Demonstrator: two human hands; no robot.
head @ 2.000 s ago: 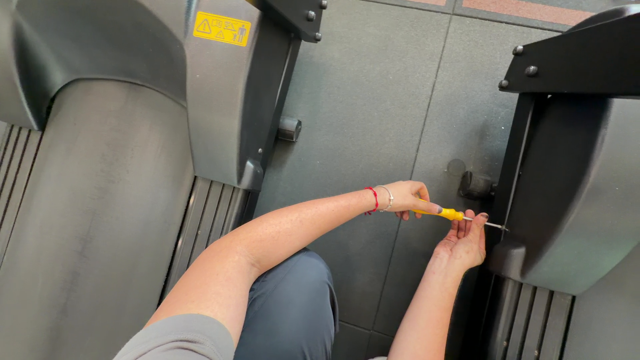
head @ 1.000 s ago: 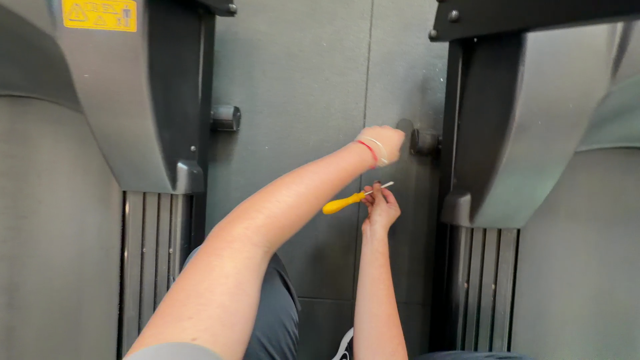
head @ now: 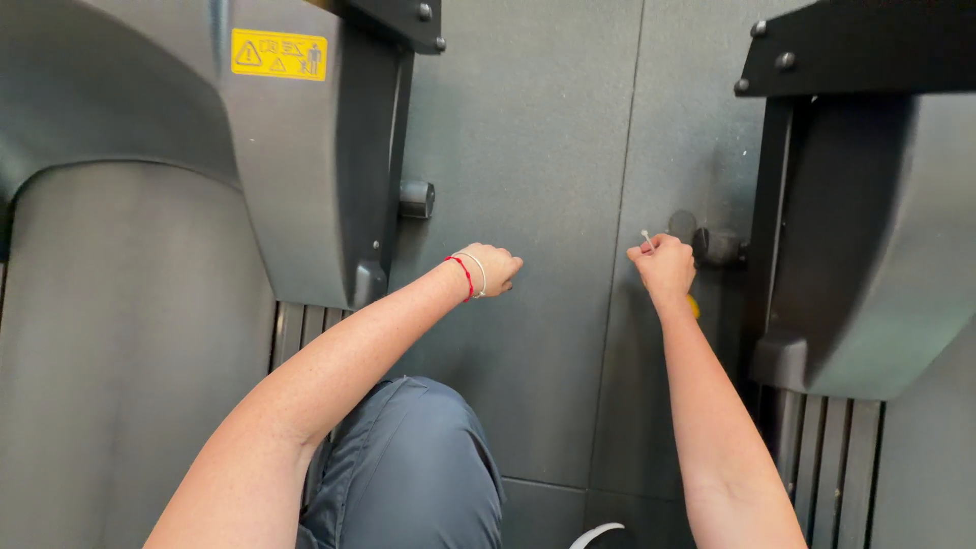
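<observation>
My right hand (head: 666, 267) holds a screwdriver near the right treadmill; a screw or the shaft's tip (head: 646, 239) pokes up at its fingertips, too small to tell which. Part of the yellow handle (head: 693, 306) shows beside the wrist, the rest hidden behind it. My left hand (head: 494, 270), with a red cord bracelet and a pale one at the wrist, is held over the floor, its fingers curled; whether anything is inside them is hidden. The right treadmill's grey side cover (head: 877, 305) stands to the right of my right hand.
Another treadmill's cover (head: 286, 191) with a yellow warning sticker (head: 279, 55) and its running belt (head: 137, 343) lie on the left. Short round feet (head: 417, 200) stick out from both machines over the tiled floor (head: 534, 152). My bent knee (head: 419, 465) is at the bottom.
Two seconds ago both hands were together on the screwdriver at the right machine. They are now apart: my left hand is farther left, and the screwdriver is in my right hand.
</observation>
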